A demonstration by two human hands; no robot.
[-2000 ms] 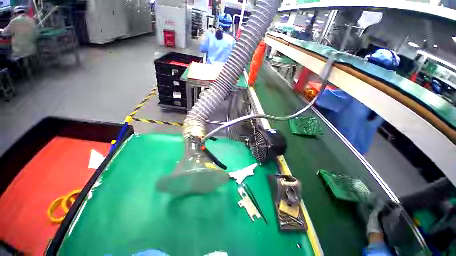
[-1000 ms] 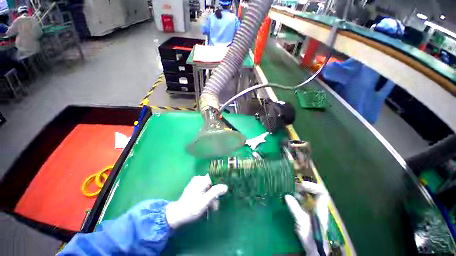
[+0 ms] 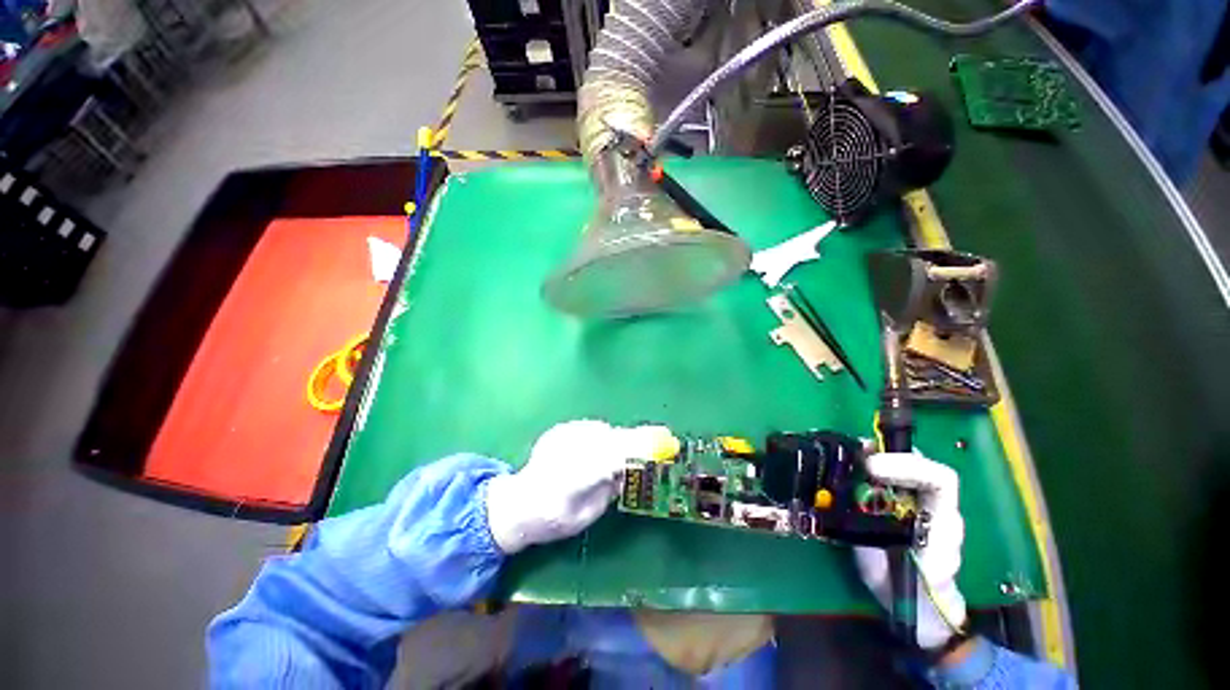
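Note:
A green circuit board (image 3: pixel 695 493) is held above the front of the green mat, its black, yellow and white parts showing. My left hand (image 3: pixel 573 483), in a white glove, grips its left end. My right hand (image 3: pixel 931 519), also gloved, is at its right end and holds a dark soldering iron (image 3: pixel 897 429) upright, its tip pointing away from me toward the stand. The right fingers are partly hidden by the board and iron, so I cannot tell how firmly they touch the board.
A fume hood (image 3: pixel 648 270) hangs over the mat (image 3: pixel 472 324). An iron stand (image 3: pixel 951 297), black fan (image 3: pixel 863 155), tweezers (image 3: pixel 826 337) and white flat pieces (image 3: pixel 805 337) lie right. A black tray (image 3: pixel 202 496) with yellow rings (image 3: pixel 328 382) is left. The belt (image 3: pixel 1079 270) carries another board (image 3: pixel 1014 95).
The view has tilted down and turned. Both hands came into view after the first frame. The board, blurred one second ago, now shows its component side, and the iron is upright beside it.

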